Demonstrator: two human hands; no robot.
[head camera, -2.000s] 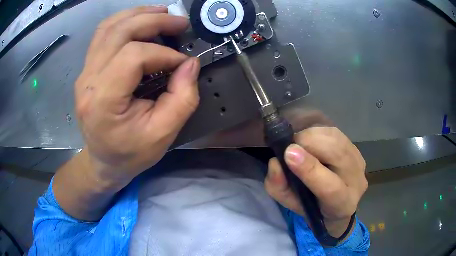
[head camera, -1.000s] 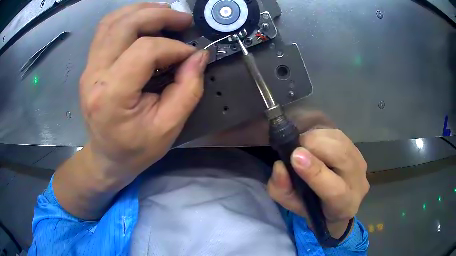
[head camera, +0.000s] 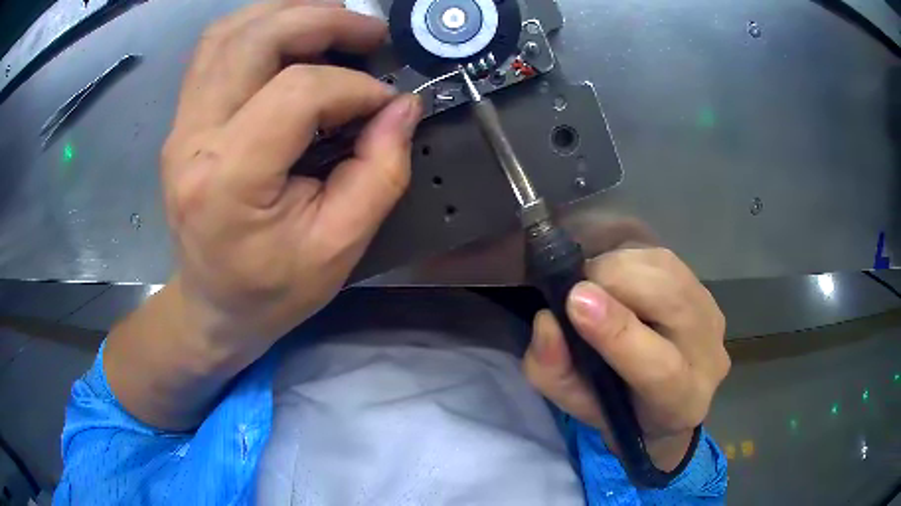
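My left hand (head camera: 282, 183) pinches a thin silvery solder wire (head camera: 435, 81) between thumb and index finger. The wire's far end reaches the edge of a round black unit with a white ring (head camera: 454, 22). My right hand (head camera: 637, 346) holds a soldering iron (head camera: 509, 158) by its black handle. The iron's fine tip meets the wire's end at the left of the small bright terminals (head camera: 482, 66). Red spots (head camera: 523, 68) lie right of the terminals. The unit sits in a grey metal fixture (head camera: 534, 47); my left hand covers the fixture's left part.
A dark grey base plate with holes (head camera: 494, 212) extends from the fixture to the bench's front edge. Silver tweezers (head camera: 87, 97) lie on the metal bench (head camera: 682, 128) at the left. A blue mark (head camera: 881, 251) is at the far right. Curved rails cross the upper corners.
The unit, fixture and plate appear slightly further right and up. The iron's tip has shifted from among the terminals to their left side. My left hand still pinches the wire.
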